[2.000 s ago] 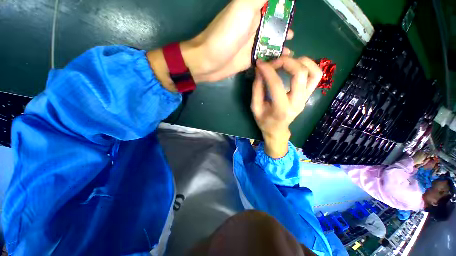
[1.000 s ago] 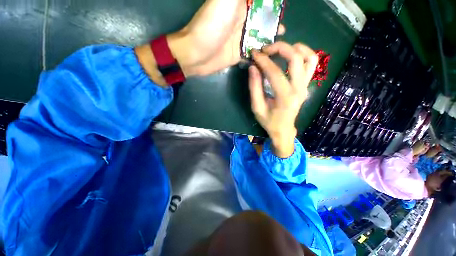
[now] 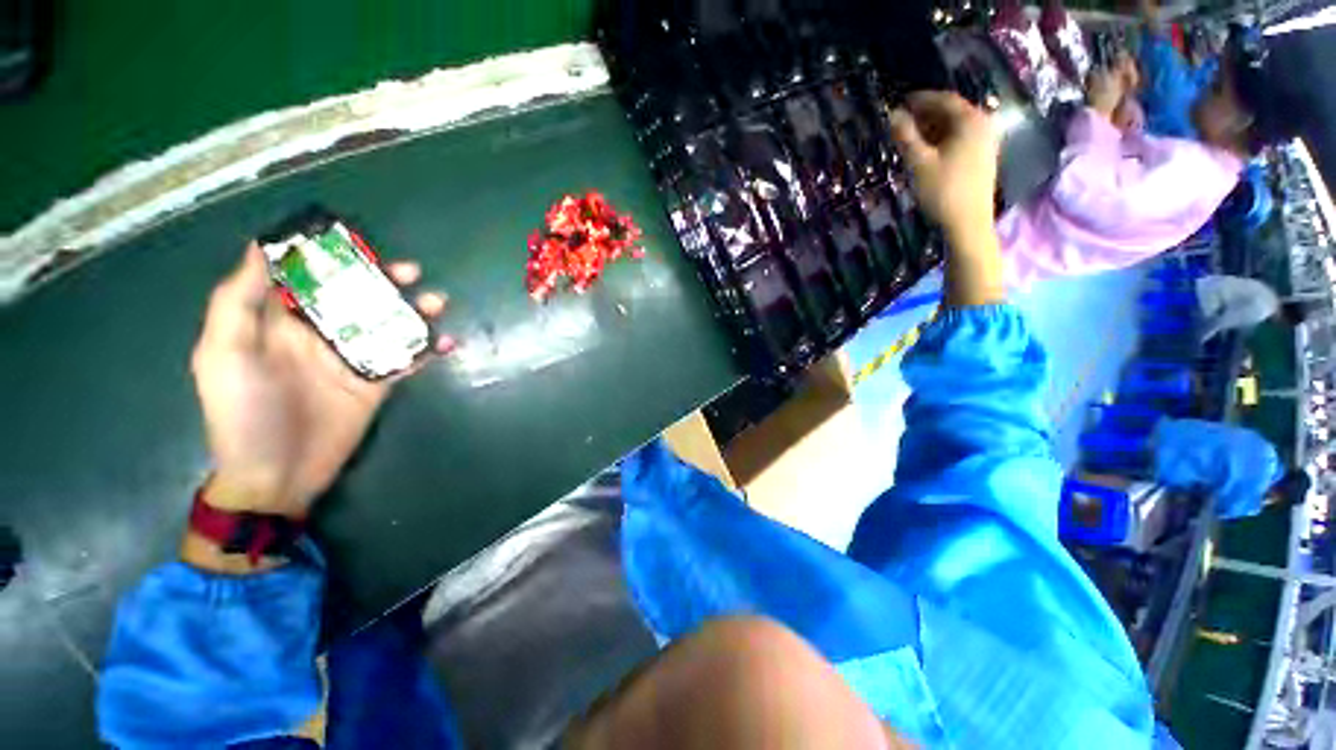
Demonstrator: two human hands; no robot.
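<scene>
The phone unit [image 3: 349,301] lies face up in my left hand [image 3: 279,396], over the dark green bench mat. It shows a green board, a whitish-silver rectangle, a dark rim and a red line along its edge. My right hand [image 3: 952,154] is reached out over the far right part of the black blister tray [image 3: 791,176]. Its fingers are bent at a dark pocket or part; I cannot tell whether it holds anything. A heap of tiny red parts [image 3: 583,242] lies on the mat between the phone unit and the tray.
A worn whitish rail [image 3: 308,139] runs along the mat's far edge, with a green surface beyond. An open cardboard box [image 3: 791,440] stands below the tray. A person in a pink smock [image 3: 1121,191] is close beyond my right hand. Blue stools and another blue-sleeved person are at right.
The view has turned right. My right hand has left the phone unit and moved out to the black tray. My left hand still holds the unit, now low over the mat at left.
</scene>
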